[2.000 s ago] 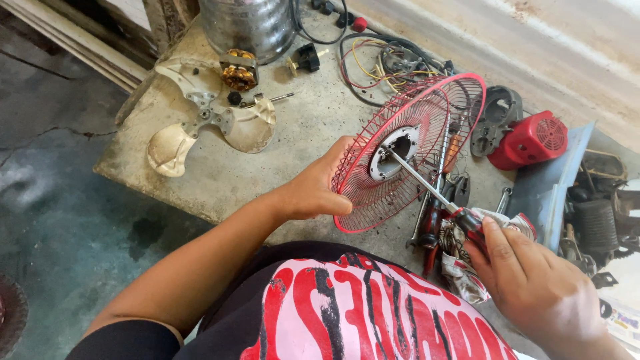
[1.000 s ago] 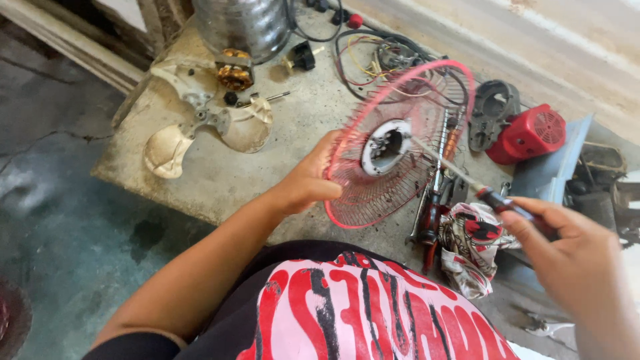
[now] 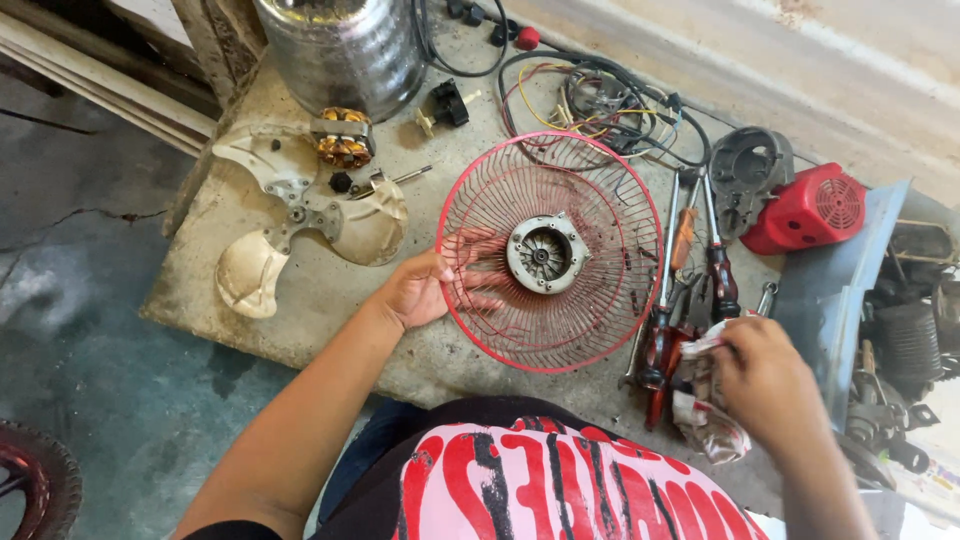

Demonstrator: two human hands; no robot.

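Observation:
My left hand [image 3: 427, 289] holds the red wire fan guard [image 3: 551, 352] at its left rim, thumb on the rim and fingers behind the wires. A round metal motor housing part [image 3: 547, 255] sits at the guard's centre. On the right, my right hand [image 3: 757, 367] grips a crumpled, stained cloth [image 3: 709, 420] beside the tools. Screwdrivers with dark red handles [image 3: 724, 281], one with an orange handle [image 3: 683, 238], and pliers [image 3: 699, 300] lie between the guard and that hand. A fan blade with pale, dirty blades [image 3: 371, 225] rests to the left.
A copper-wound stator [image 3: 343, 139], a black plastic part [image 3: 450, 103] and a metal drum [image 3: 345, 52] are at the back left. Tangled wires [image 3: 600, 112] lie behind the guard. A grey housing [image 3: 750, 172], red motor cover [image 3: 814, 210] and blue-grey sheet [image 3: 832, 292] stand right.
The fan guard has turned from tilted to facing the camera. The screwdriver has left my right hand, which has moved down to the cloth and taken hold of it.

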